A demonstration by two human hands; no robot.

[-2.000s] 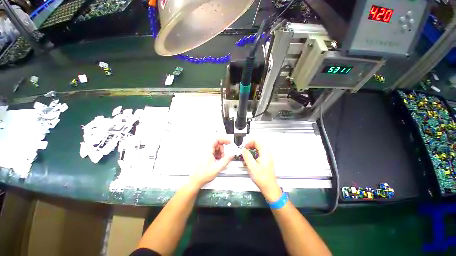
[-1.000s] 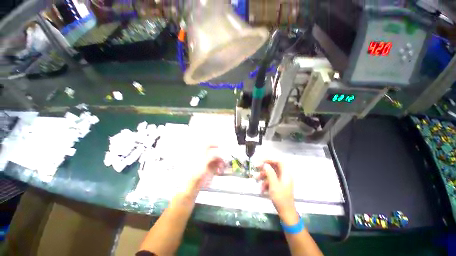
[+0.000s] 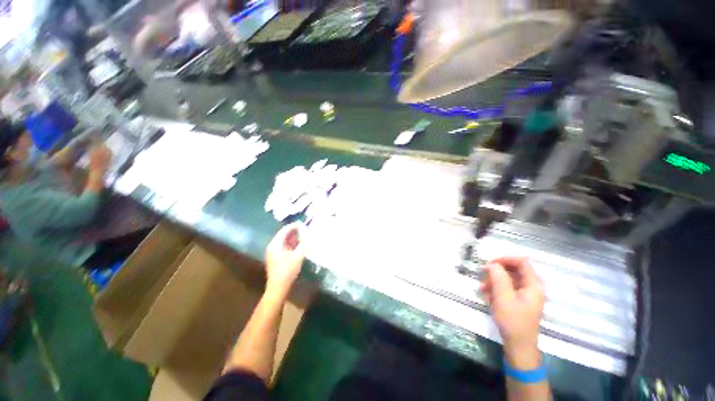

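Note:
The frame is blurred. My left hand (image 3: 285, 252) is at the bench's front edge, just below the loose pile of white parts (image 3: 302, 192). Its fingers are curled, and whether they hold a part cannot be told. My right hand (image 3: 515, 294), with a blue wristband, is just right of the soldering fixture (image 3: 472, 257) under the iron. Its thumb and fingers are bent, and I cannot tell if anything is between them. The soldering head (image 3: 527, 141) with its teal band stands above the fixture. What the fixture holds is too blurred to tell.
A fume hood (image 3: 482, 55) hangs above the work. Small pieces (image 3: 411, 131) lie on the dark green conveyor behind. Another white pile (image 3: 188, 160) is farther left. An open cardboard box (image 3: 184, 305) is below the bench. A person's arm (image 3: 94, 168) shows at far left.
The view has swung left. My hands were together at the fixture, then parted around a green-yellow board; my left hand is now at the white pile, and my right hand remains near the fixture.

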